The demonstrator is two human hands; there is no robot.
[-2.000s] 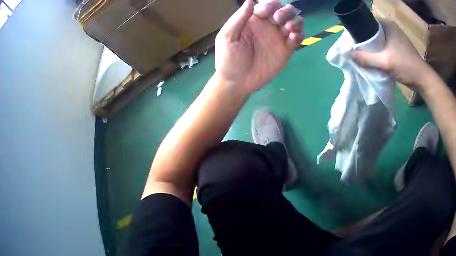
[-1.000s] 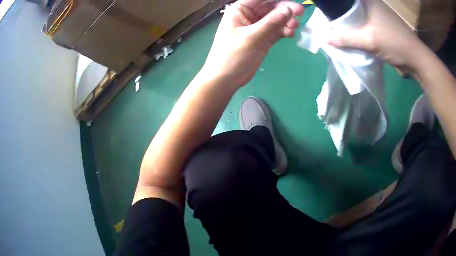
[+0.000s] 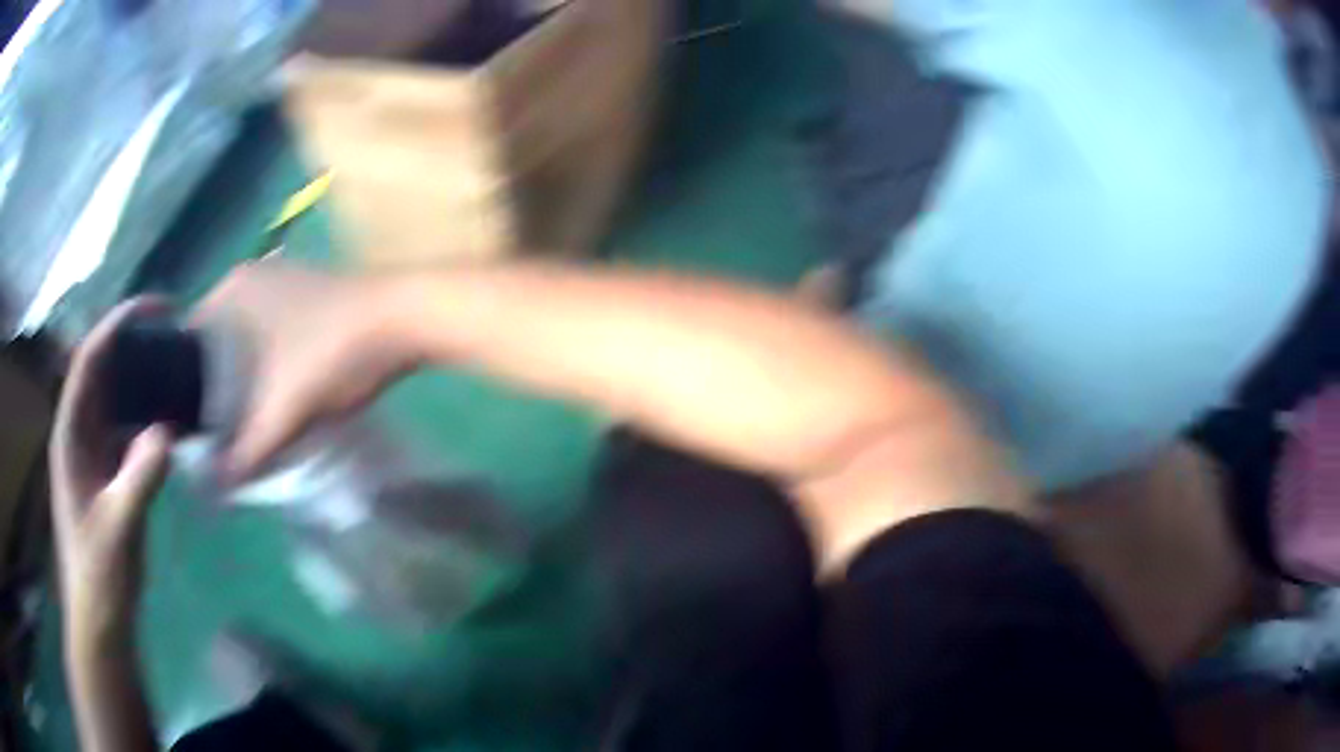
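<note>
The view is blurred. A black cylinder [image 3: 155, 379] is at the far left, held between my two hands. My left hand [image 3: 91, 441] wraps its left end, with the thumb on the near side. My right hand [image 3: 287, 353] holds its right end through the pale cloth [image 3: 331, 507], which is wrapped round that end like a band. The cloth's tail hangs below my right hand over the green floor. The cylinder's open mouth cannot be made out.
An open brown carton [image 3: 419, 162] stands on the floor beyond my right forearm. Crumpled clear plastic [image 3: 110, 162] is at the upper left. A yellow strip [image 3: 304, 199] shows beside the carton. A coworker in light blue [image 3: 1132, 221] is close on the right.
The view has swung to the right. My left hand, empty and raised before, now holds the black cylinder together with my right hand. The open carton and coworker have come into view.
</note>
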